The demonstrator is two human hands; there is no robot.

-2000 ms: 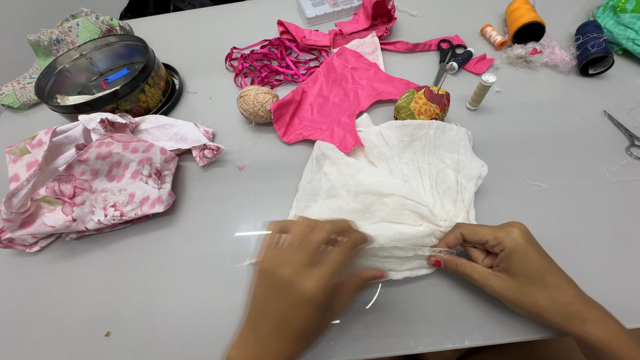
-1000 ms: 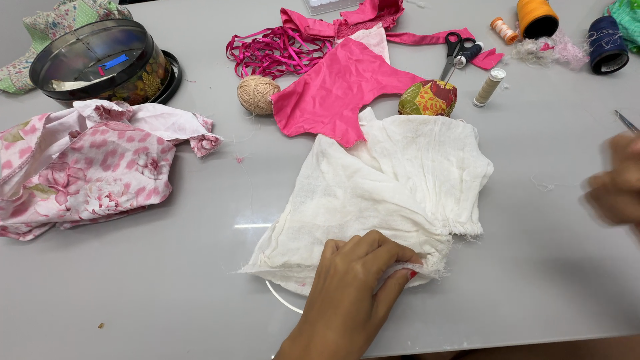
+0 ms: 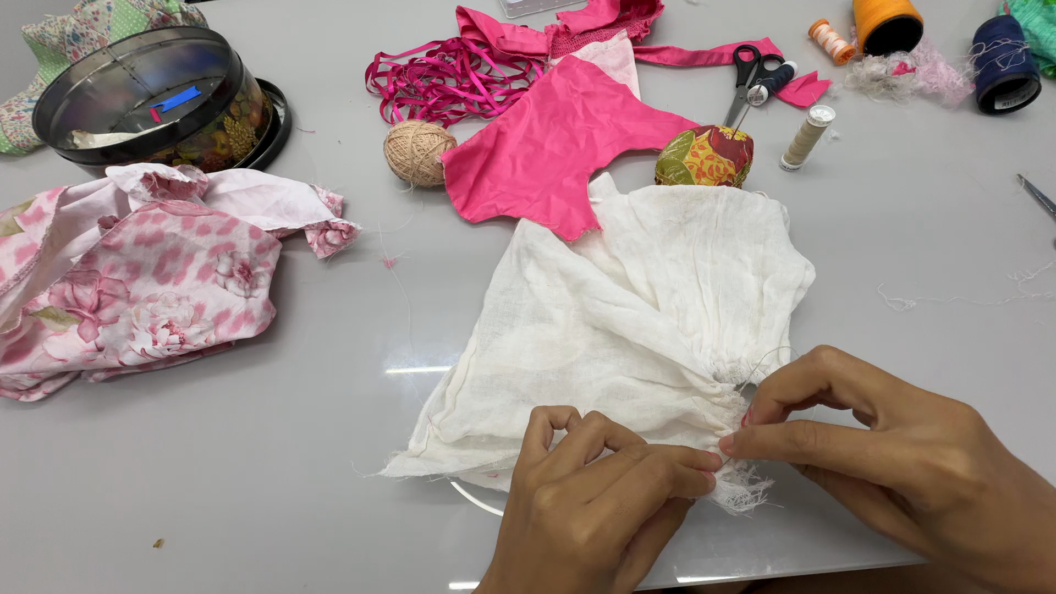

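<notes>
White gauzy fabric (image 3: 594,322), gathered and frayed at its lower right edge, lies in front of me. My left hand (image 3: 606,495) presses and pinches that edge between thumb and fingers. Close by on the right, my right hand (image 3: 874,445) has thumb and index finger together at the gathers; a thin thread loops up beside them. Whether a needle is between those fingertips, I cannot tell. A bright pink fabric piece (image 3: 544,148) overlaps the white cloth's top, and a patterned pincushion (image 3: 705,157) touches its upper edge.
Pink floral fabric (image 3: 165,289) and a round tin (image 3: 140,148) are at left. Behind the cloth are a twine ball (image 3: 418,153), magenta ribbon (image 3: 445,78), black-handled scissors (image 3: 747,78) and a beige thread spool (image 3: 807,139). Orange (image 3: 887,25) and navy (image 3: 1005,66) thread cones stand back right.
My right hand was off at the right edge one second ago and is now back at the gathered edge. My left hand still holds the white cloth there.
</notes>
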